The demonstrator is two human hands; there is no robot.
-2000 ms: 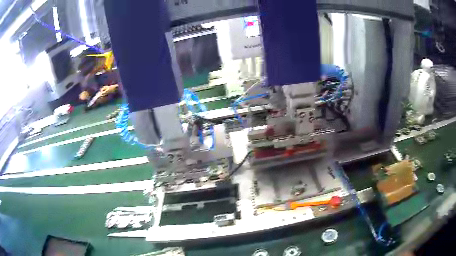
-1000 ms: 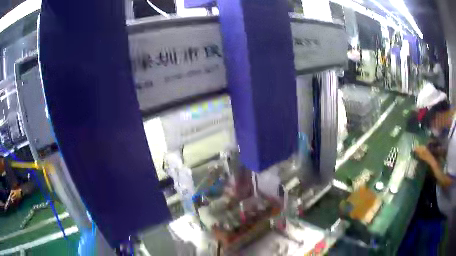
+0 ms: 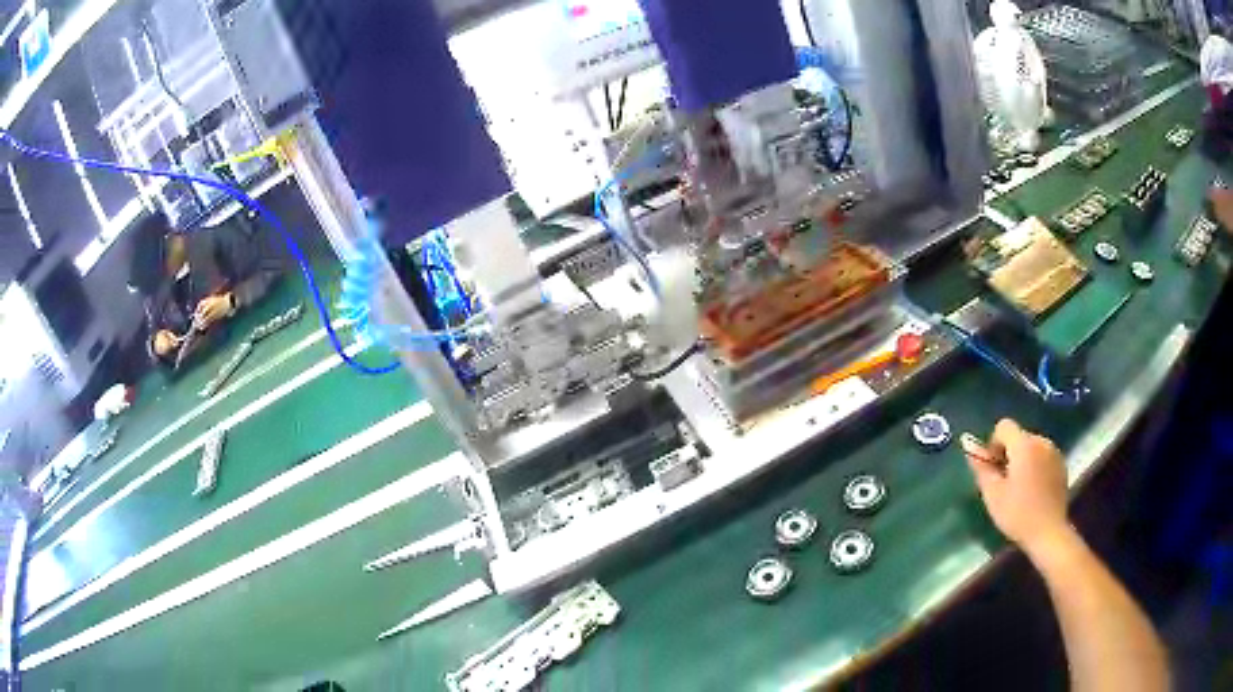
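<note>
My right hand point(image 3: 1024, 480) reaches in from the lower right over the green bench. Its fingers are curled together around a small pale thing at the fingertips, too small to name. A round insert point(image 3: 930, 430) lies just left of the fingertips. Several more round inserts, one of them here point(image 3: 852, 550), lie loose on the bench further left. A silver-grey housing strip point(image 3: 537, 644) lies at the bottom centre-left. Another housing point(image 3: 575, 498) sits at the machine's left fixture. My left hand is not in view.
The twin-head machine has dark blue covers point(image 3: 399, 115), an orange-red jig plate point(image 3: 798, 300), an orange-handled tool point(image 3: 855, 372) and a red knob point(image 3: 909, 349). Right of it are a blue hose point(image 3: 1001, 362) and a tan side pad point(image 3: 1036, 266). Another person's hands point(image 3: 196, 325) show at left.
The view has swung and now shows more of the near bench. My right hand has come into view. The orange-red jig plate shows more fully than two seconds ago.
</note>
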